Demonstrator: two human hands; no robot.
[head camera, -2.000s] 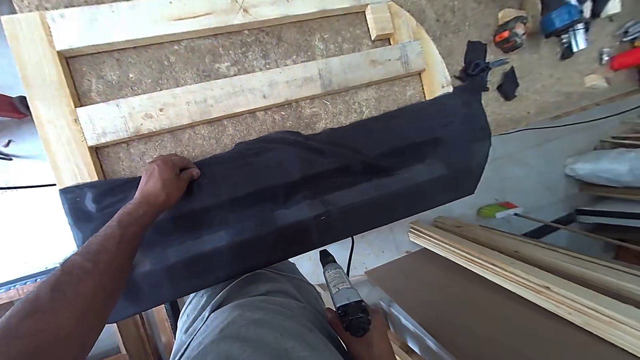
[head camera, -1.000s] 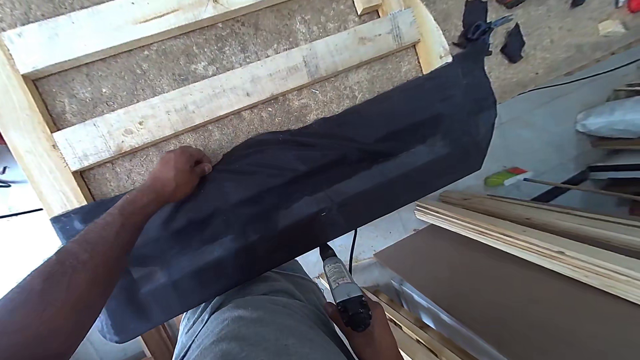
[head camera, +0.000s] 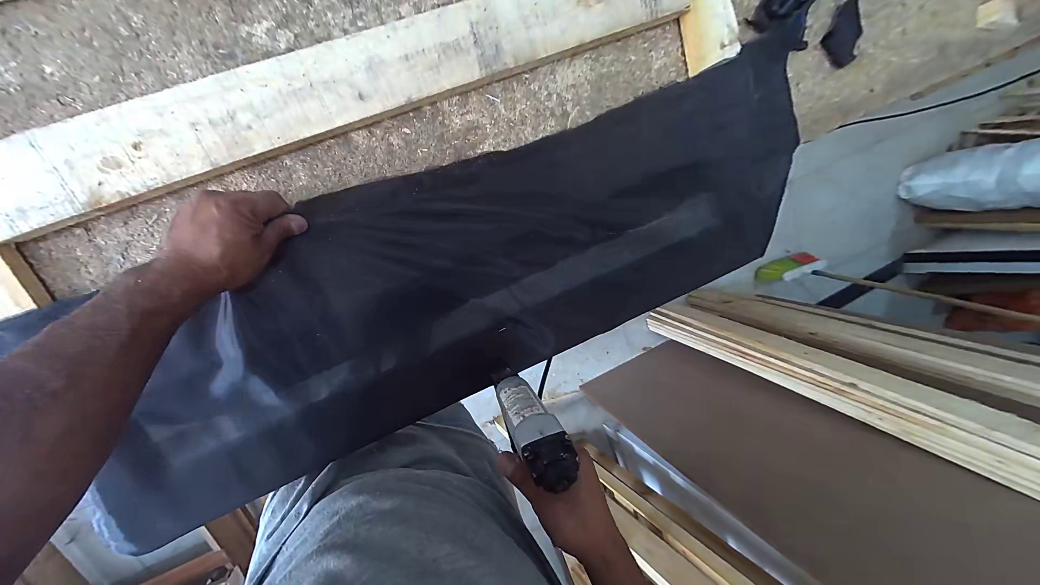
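Black fabric (head camera: 504, 219) lies over the near side of a wooden frame (head camera: 341, 81) and hangs down at its front. My left hand (head camera: 231, 240) grips the upper edge of the fabric at the left, thumb and fingers closed on it. In my right hand (head camera: 569, 504), low in the middle, is a pneumatic staple gun (head camera: 528, 422) with a grey body and black end cap. Its nose touches or nearly touches the fabric near the lower edge. A small light mark, perhaps a staple, shows on the fabric just above the nose.
Long wooden boards (head camera: 845, 382) are stacked at the right beside a brown panel (head camera: 780, 471). Behind them lie a green and red brush head (head camera: 788, 266) on a stick and a wrapped roll (head camera: 975, 177). Black fabric scraps (head camera: 842, 34) lie at the top right. A thin hose runs behind the gun.
The fabric's upper edge, bunched up a second ago, now looks straighter and more stretched near my left hand. My right hand keeps the staple gun near the lower edge. The view has moved closer.
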